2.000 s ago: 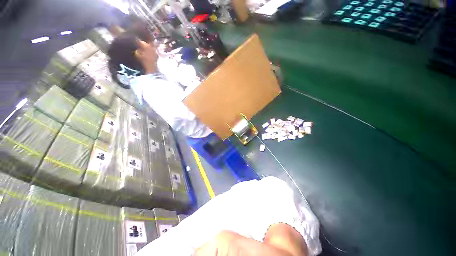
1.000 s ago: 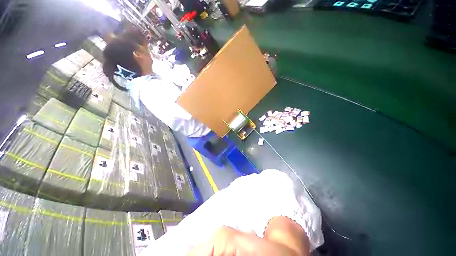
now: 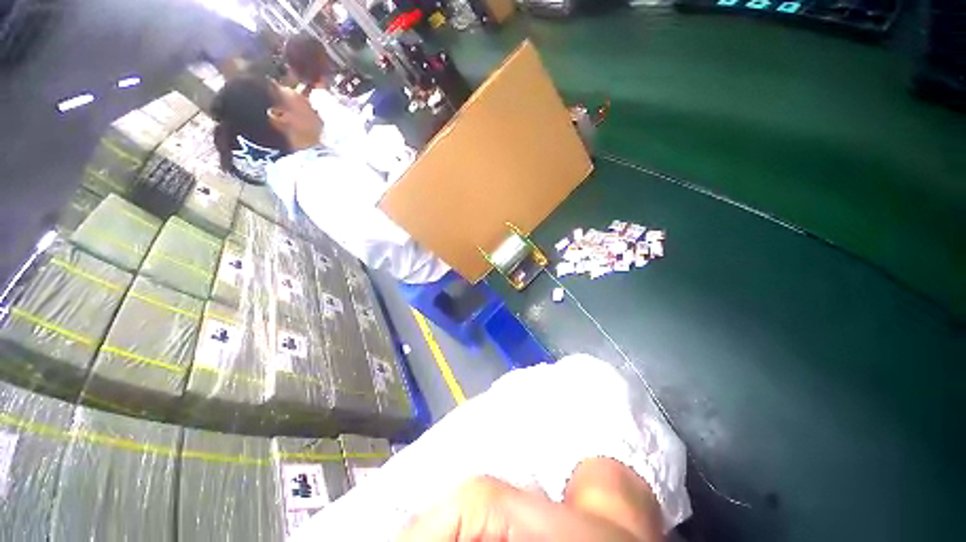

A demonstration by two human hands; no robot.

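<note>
A bare hand (image 3: 530, 513), apparently my left hand, is large and blurred at the bottom edge and cut off by it, in front of my white sleeve (image 3: 561, 413). Whether it holds anything is hidden. My right hand is not in view. A loose pile of small silver-white pieces with pinkish parts (image 3: 611, 250) lies on the green mat (image 3: 805, 371). One single piece (image 3: 558, 294) lies apart from it. A solder spool on a small brass-coloured stand (image 3: 511, 252) stands beside the cardboard divider (image 3: 493, 169). A thin wire (image 3: 604, 330) runs from it towards the sleeve.
A person in a white coat (image 3: 344, 206) sits beyond the divider. A blue bin (image 3: 516, 337) is below the bench edge. Wrapped cartons (image 3: 148, 328) with yellow straps fill the left side. Black trays with teal parts (image 3: 794, 13) are at the far edge. A thin line (image 3: 720, 196) crosses the mat.
The view has shifted slightly, so the trays with teal parts are mostly cut off at the top. The pile, spool and hand show no clear change of their own.
</note>
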